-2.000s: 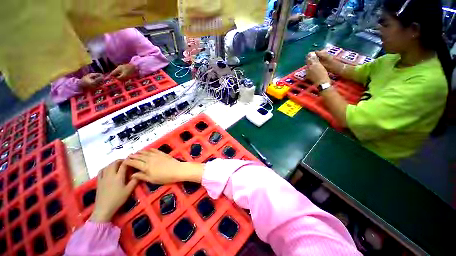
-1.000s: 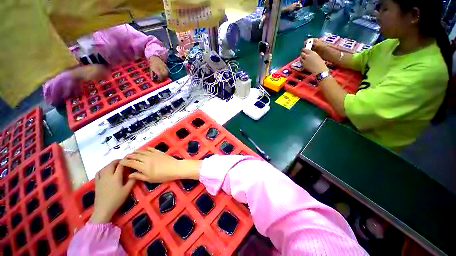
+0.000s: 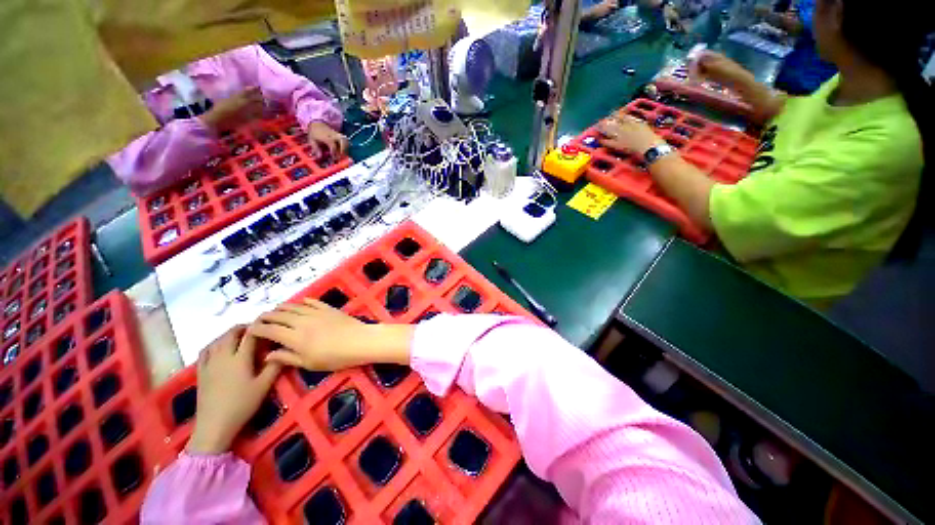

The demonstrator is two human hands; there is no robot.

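Note:
A large red-orange tray (image 3: 500, 467) lies in front of me, with dark rounded-square watch bodies (image 3: 470, 451) in its pockets. My left hand (image 3: 228, 388) is over the tray's left part, back upward, fingers pointing away. My right hand (image 3: 318, 336) reaches in from the right, and its fingers meet the left fingertips above the tray. The fingertips are curled down and overlap, so whether they hold a watch body is hidden. The pockets under both hands are partly covered.
A second filled tray (image 3: 131, 344) adjoins at left. Behind lie a white sheet (image 3: 195, 323), black charging units (image 3: 308, 241) and tangled cables. At right are a pen (image 3: 525, 294), white box (image 3: 528, 220) and yellow label (image 3: 592, 201). Two workers sit at trays; yellow sheets hang upper left.
My hands have hardly moved. The worker at right has lowered one hand to the tray and moved the other up and back. The pink-sleeved worker's arms have shifted over their tray.

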